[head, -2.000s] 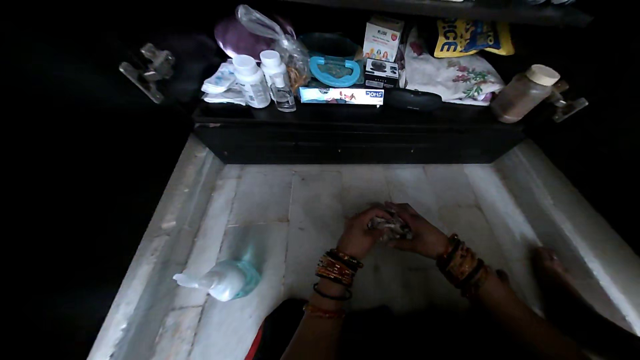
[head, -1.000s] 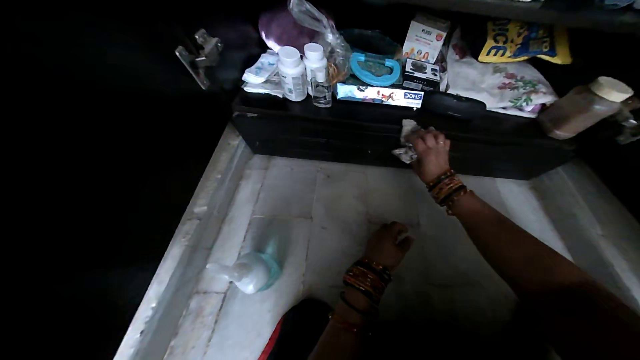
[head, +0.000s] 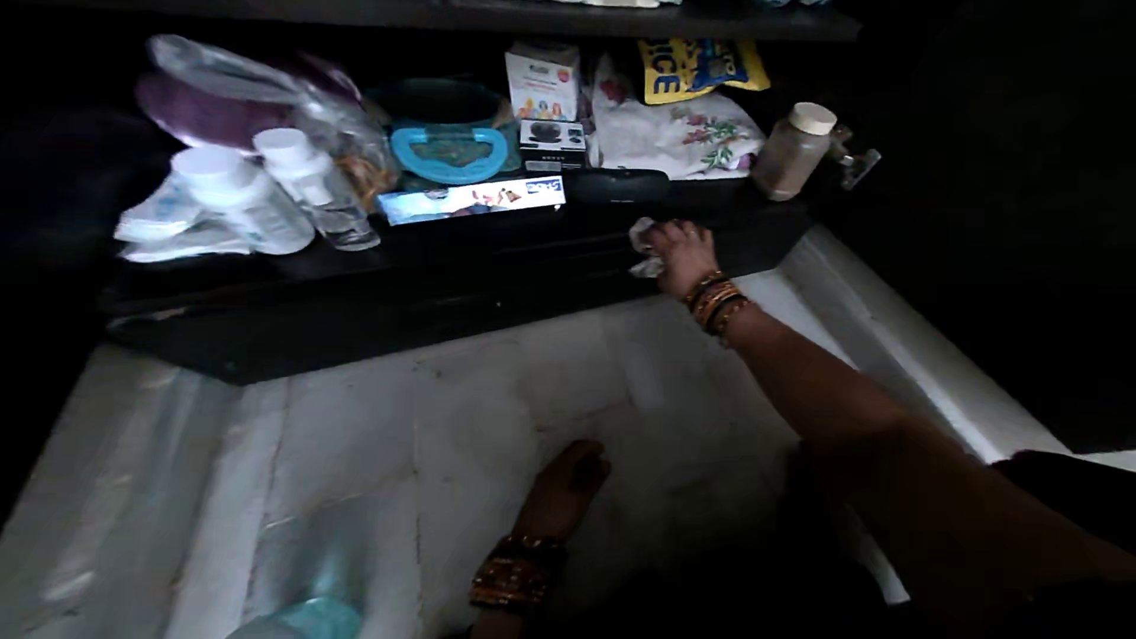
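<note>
My right hand (head: 683, 256) grips a crumpled pale cloth or tissue (head: 645, 250) against the front edge of the dark shelf (head: 399, 306). A dark case (head: 619, 187) lies on the shelf just behind that hand. My left hand (head: 566, 484) is low over the light tiled floor (head: 497, 390), its fingers curled in, and nothing is seen in it. Both wrists wear bangles. Partly cut off at the bottom left edge is a teal bottle (head: 324, 617).
The shelf holds white-capped bottles (head: 240, 200), a long box (head: 475, 200), a blue-handled container (head: 450, 153), small boxes (head: 543, 84), floral cloth (head: 674, 133), a yellow packet (head: 701, 67) and a jar (head: 795, 151). Another shelf (head: 426, 18) runs above.
My hands were together over the floor around the crumpled piece; they are now apart, with my right hand up at the shelf's front holding it. The view has shifted closer to the shelf.
</note>
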